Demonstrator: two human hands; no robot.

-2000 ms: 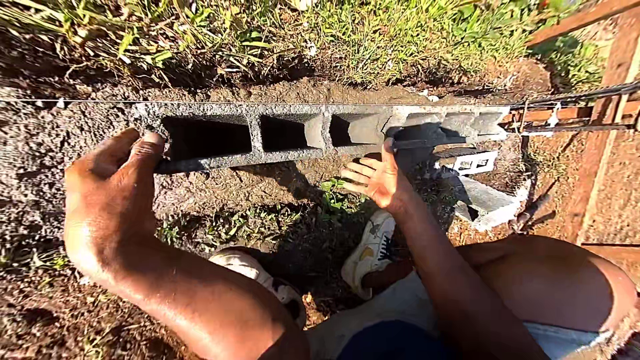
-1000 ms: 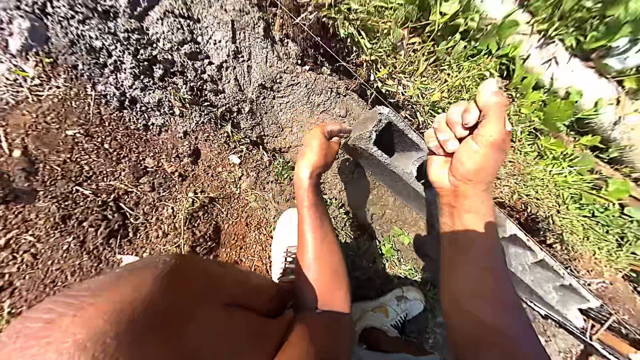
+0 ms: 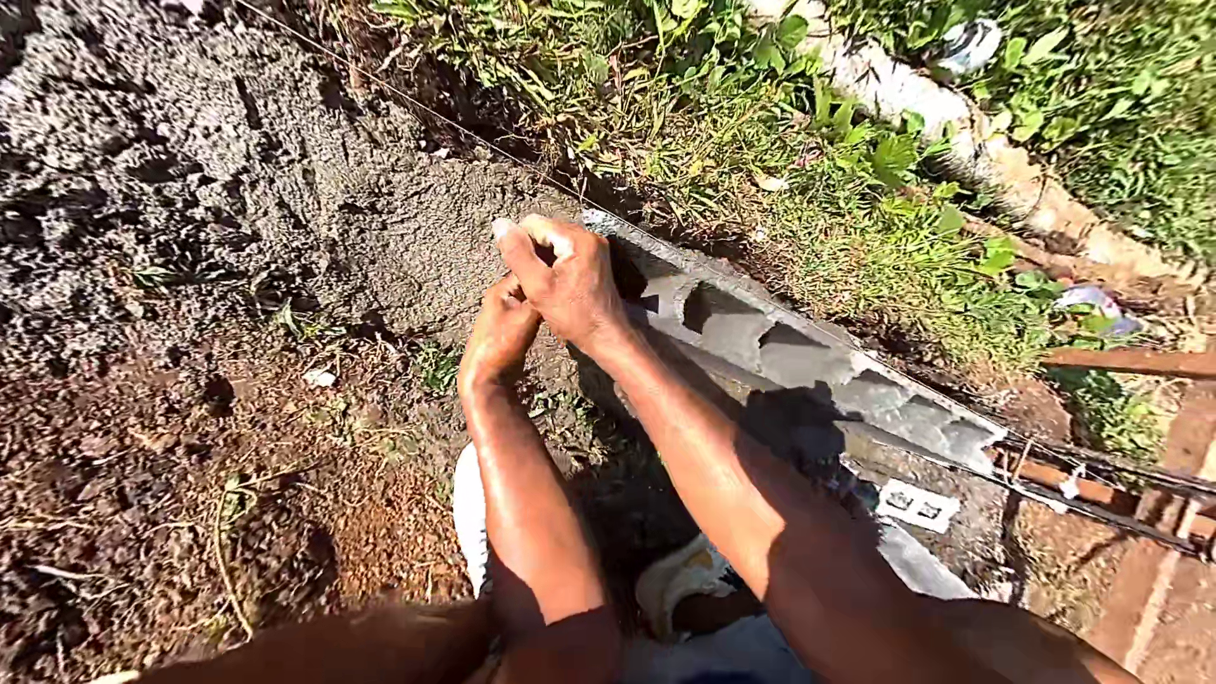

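A row of hollow concrete blocks (image 3: 812,356) runs diagonally down to the right, its cavities facing up. Just off its upper-left end, my left hand (image 3: 499,334) and my right hand (image 3: 567,275) meet above the wet mortar (image 3: 408,237). The right hand lies partly over the block end, and its thumb and fingers are curled. Below it, the left hand's fingers are bent and partly hidden by the right. Whether anything is pinched between them cannot be made out. A taut string line (image 3: 446,119) passes along the far edge of the blocks.
Grass (image 3: 703,171) borders the far side, with a pale log-like strip (image 3: 1026,185) beyond. Brown soil (image 3: 380,513) lies at the left. Dark rods (image 3: 1092,518) and reddish boards (image 3: 1154,570) are at the right, near a white printed card (image 3: 918,505). A shoe (image 3: 470,518) stands below my hands.
My hands were apart a second ago, the right one raised over the blocks; now they touch near the block end. Two seconds ago my left hand was on that end. The view has turned.
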